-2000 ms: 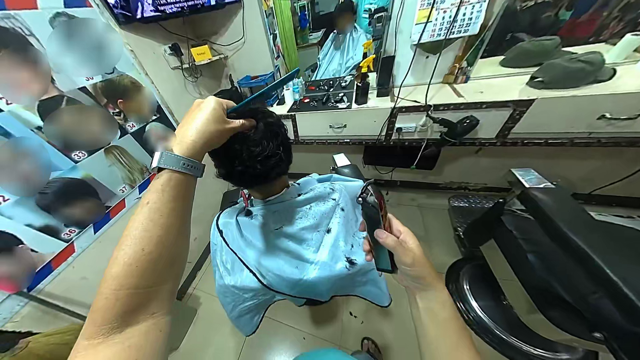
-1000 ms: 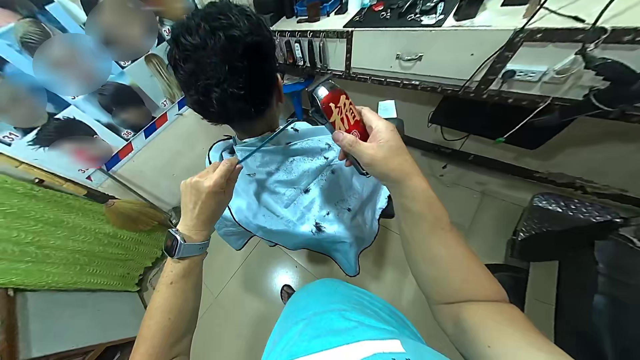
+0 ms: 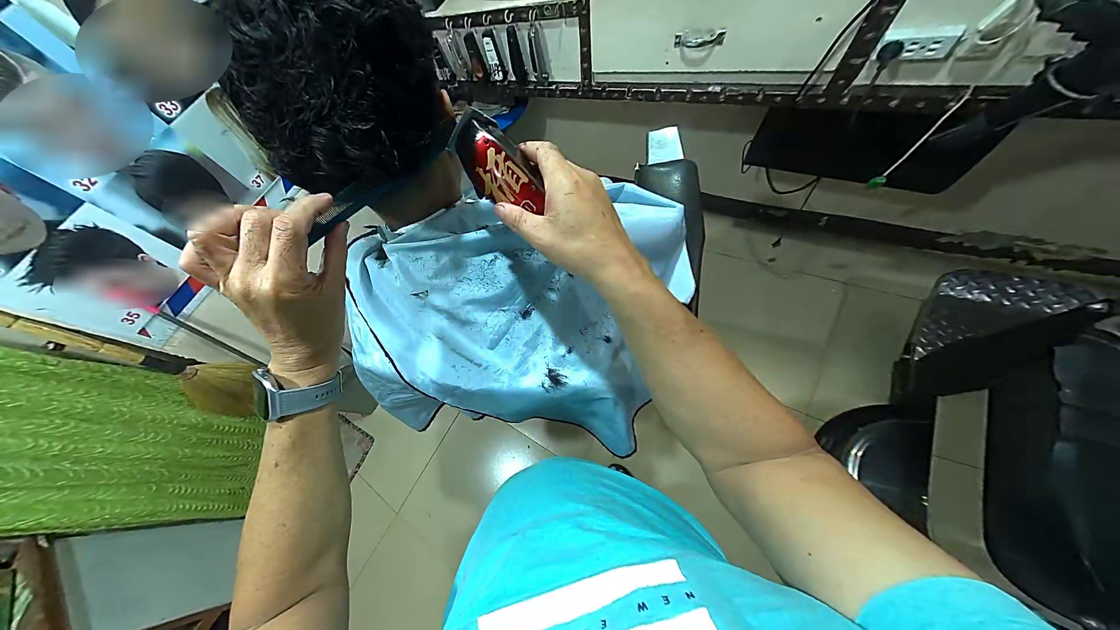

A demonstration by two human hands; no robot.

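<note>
A seated person's head with dark curly hair (image 3: 328, 87) is seen from behind, above a light blue barber's cape (image 3: 499, 306) strewn with hair clippings. My left hand (image 3: 276, 254) pinches a blue comb (image 3: 350, 199) that lies against the hair low at the back of the head. In my right hand (image 3: 569, 206) is a red and black hair clipper (image 3: 500, 166), its head end beside the neck and near the comb's far end. Whether the clipper touches hair cannot be told.
A black barber chair (image 3: 1050, 420) stands at the right. Ahead runs a counter with drawers (image 3: 744, 44), hanging clipper guards or tools (image 3: 503, 52) and a power strip (image 3: 923, 44). Hairstyle posters (image 3: 96, 201), a broom (image 3: 219, 389) and a green curtain (image 3: 122, 437) are at the left.
The comb has gone from above the head, two seconds ago, down to the nape. My right hand has brought the clipper up from beside the cape to the neck. The view has tilted down.
</note>
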